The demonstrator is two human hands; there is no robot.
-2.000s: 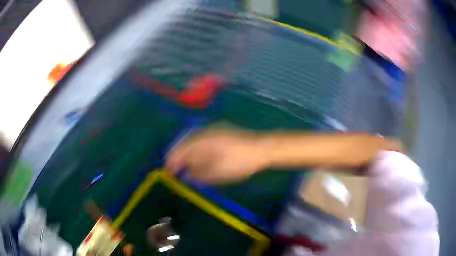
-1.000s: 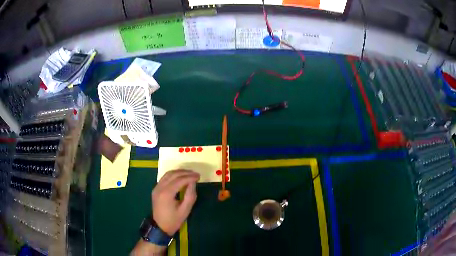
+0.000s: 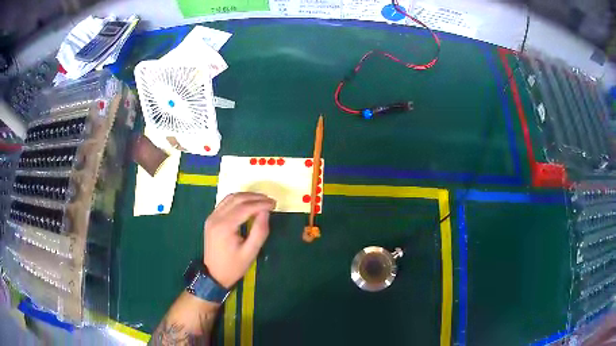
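My left hand (image 3: 236, 233), with a dark watch on the wrist, lies palm down with its fingers loosely bent over the lower left edge of a pale yellow card (image 3: 236, 177). The thumb is apart from the fingers, and nothing shows held between them. The card has red dots along its top and right side. An orange stick (image 3: 317, 149) lies across the card's right end, its knob below the card. A round metal cup (image 3: 373, 268) stands to the right on the green mat. My right hand is out of the picture.
A white fan (image 3: 177, 105) stands behind left, beside a yellow slip (image 3: 154, 192) with a brown pad (image 3: 150, 155). Trays of dark parts (image 3: 47, 169) fill the left side. Clear trays (image 3: 564, 121) lie on the right. A red wire (image 3: 392, 59) runs to a black probe (image 3: 390, 108).
The view was blurred and turned, with an arm across the bench; now it is steady. Since one second ago it has tilted down slightly. My left hand stays at the card.
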